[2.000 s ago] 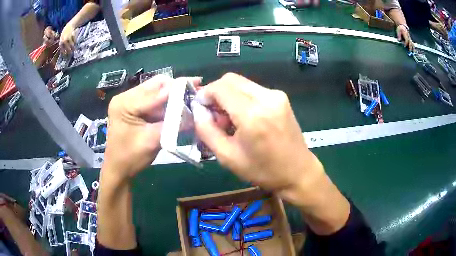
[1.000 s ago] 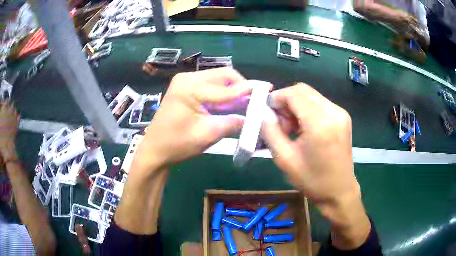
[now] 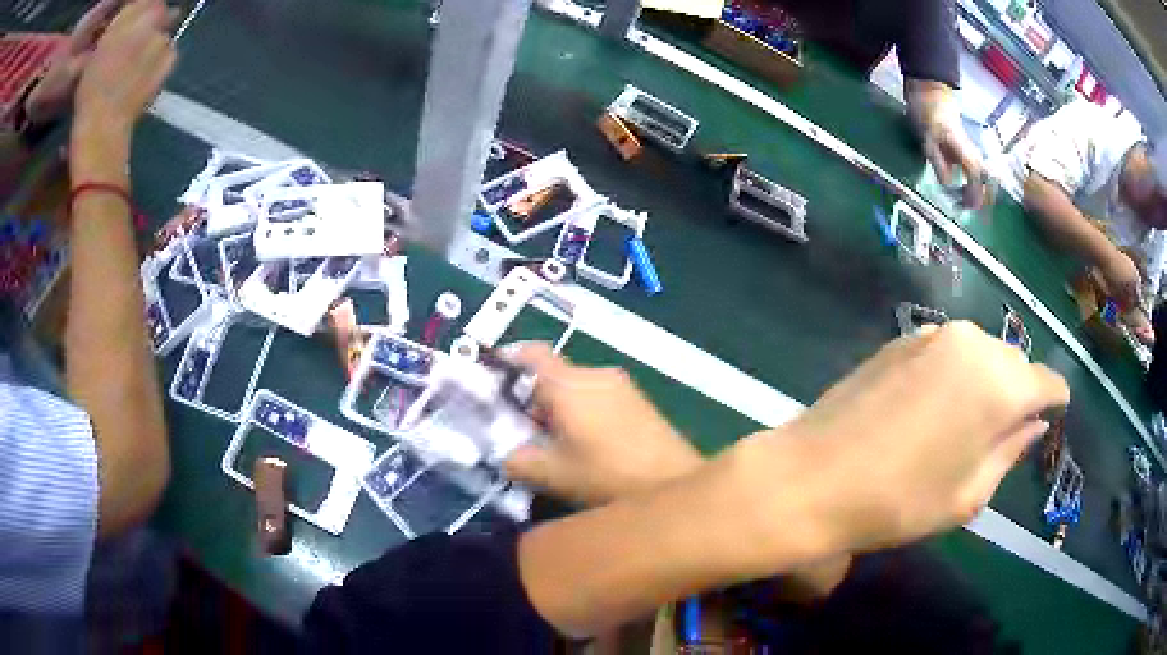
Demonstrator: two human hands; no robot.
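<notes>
My arms are crossed. My right hand (image 3: 595,429) reaches left to the pile of housings, with its fingers on a blurred white housing (image 3: 474,412). My left hand (image 3: 953,416) is at the right, over the conveyor, its fingers bent and pointing right; whether anything is between them cannot be told. The housing pile (image 3: 320,220) has white frames with dark blue circuit patches. A brown wired part (image 3: 271,505) lies on one frame. The parts box (image 3: 663,633) shows only partly below my forearm, with a blue battery (image 3: 692,619) in it.
A grey post (image 3: 461,122) rises behind the pile. The conveyor (image 3: 614,211) carries spaced housings, some with brown parts or blue batteries. A pale rail (image 3: 691,363) edges it. A person's arm (image 3: 113,301) is close at left. Other people's hands (image 3: 953,154) are beyond the belt.
The view has swung left and tilted. My hands have parted from the housing held between them. My right hand has moved left to the pile, my left hand right over the belt.
</notes>
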